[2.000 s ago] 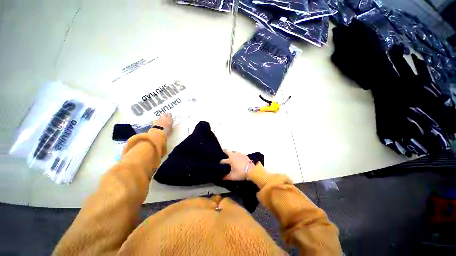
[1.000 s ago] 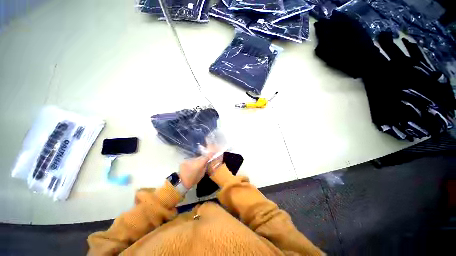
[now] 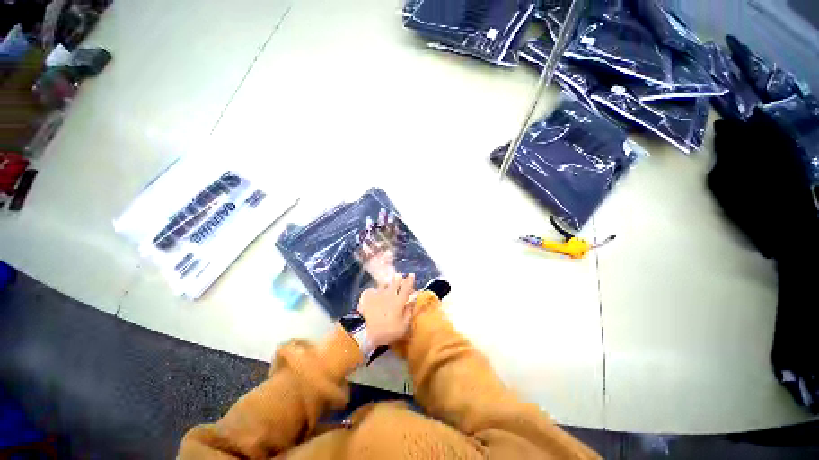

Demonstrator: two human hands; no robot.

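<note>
Folded black trousers (image 3: pixel 328 256) lie inside a clear poly bag on the table in front of me. My right hand (image 3: pixel 381 248) is inside the bag, seen through the plastic, with its fingers spread flat over the trousers. My left hand (image 3: pixel 388 310) is at the bag's near, open end, over my right wrist, and seems to hold the bag's edge; its fingertips are partly hidden. A black trouser end (image 3: pixel 437 288) shows at the bag's near right corner.
Printed poly bags (image 3: pixel 211 225) are stacked at left, pale blue labels (image 3: pixel 288 291) beside the work. Yellow snips (image 3: pixel 575 245) lie at right. Packed trousers (image 3: pixel 575 157) lie beyond, under a thin rod (image 3: pixel 539 94). Loose black trousers (image 3: pixel 763 193) are at far right.
The trousers, upright and spread a moment ago, are now flat inside a bag. My right hand has moved deep into the bag. The view has shifted, so the table's things appear further right.
</note>
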